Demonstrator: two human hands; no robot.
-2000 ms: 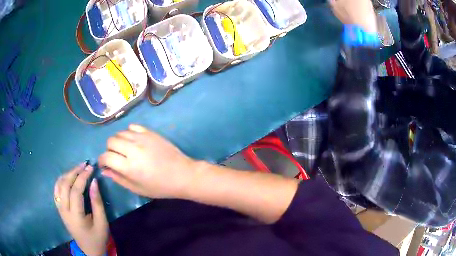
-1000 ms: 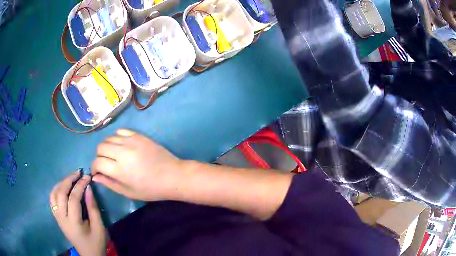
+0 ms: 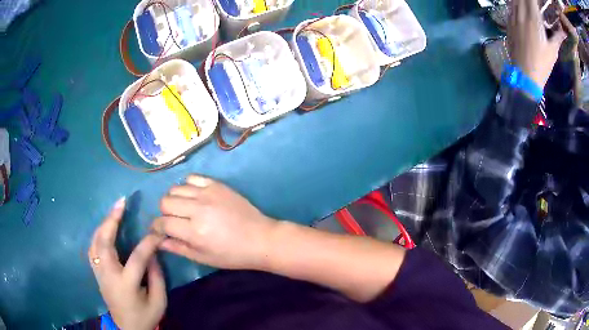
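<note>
My left hand (image 3: 126, 274) is at the lower left, index finger raised and apart, the other fingertips meeting my right hand's. My right hand (image 3: 210, 222) is curled palm down beside it. A small dark shape shows near the left fingertips; whether it is a held piece or shadow is unclear. Anything between the fingertips is hidden. Past my hands stand several cream-white open housings with brown straps. The nearest housing (image 3: 208, 111) holds a blue strip (image 3: 142, 132), a yellow battery (image 3: 180, 113) and thin red and black wires.
Loose blue strips (image 3: 29, 151) lie at the left on the green mat (image 3: 310, 151). A pale object (image 3: 4, 161) shows at the left edge. At the right, a neighbour in a plaid sleeve (image 3: 478, 167) reaches to the far side. A red stool (image 3: 387, 209) stands below the table edge.
My left index finger has lifted away from the fingertips of my right hand. The neighbour's arm has swung back to the far right. The view has shifted, so the housings appear further right.
</note>
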